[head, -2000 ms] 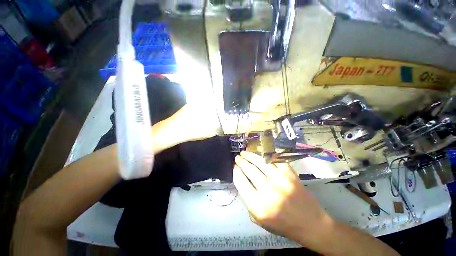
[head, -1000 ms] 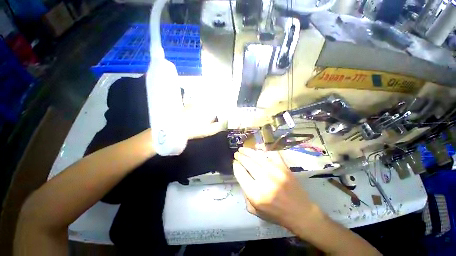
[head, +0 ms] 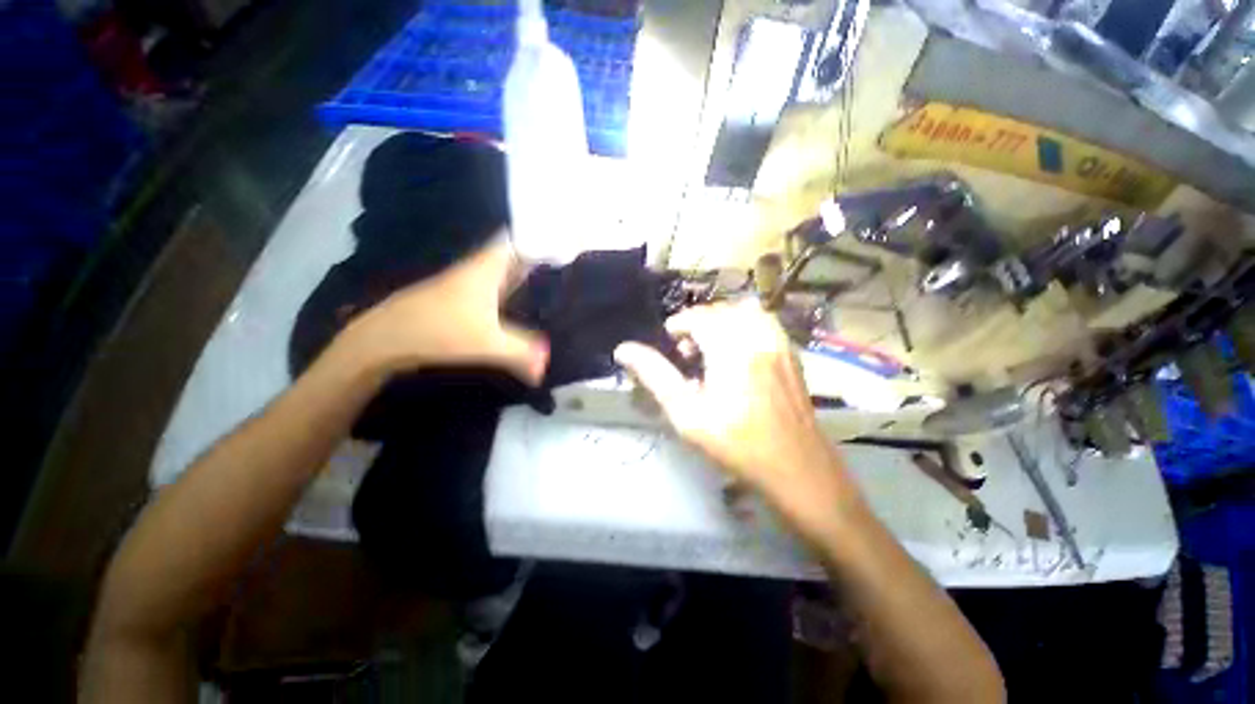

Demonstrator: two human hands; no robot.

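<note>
Black knit fabric lies on the machine bed with its right end at the presser foot and needles. My left hand is on the fabric's left part, thumb spread from the fingers; the fingers are partly hidden at the fabric and behind the lamp. My right hand pinches the fabric's right edge between thumb and fingers, just in front of the presser foot. More black pieces lie heaped at the left of the table and hang over its front edge.
The white lamp glares above my left hand. The cream machine has a yellow label. Red and blue handled snips lie on the bed. A brown-handled tool, tweezers and a tan scrap lie at right. A blue crate stands behind.
The view has shifted, so the table sits higher. My left hand has moved from beside the needles back onto the fabric, its thumb now spread. My right hand's thumb has opened away from its fingers.
</note>
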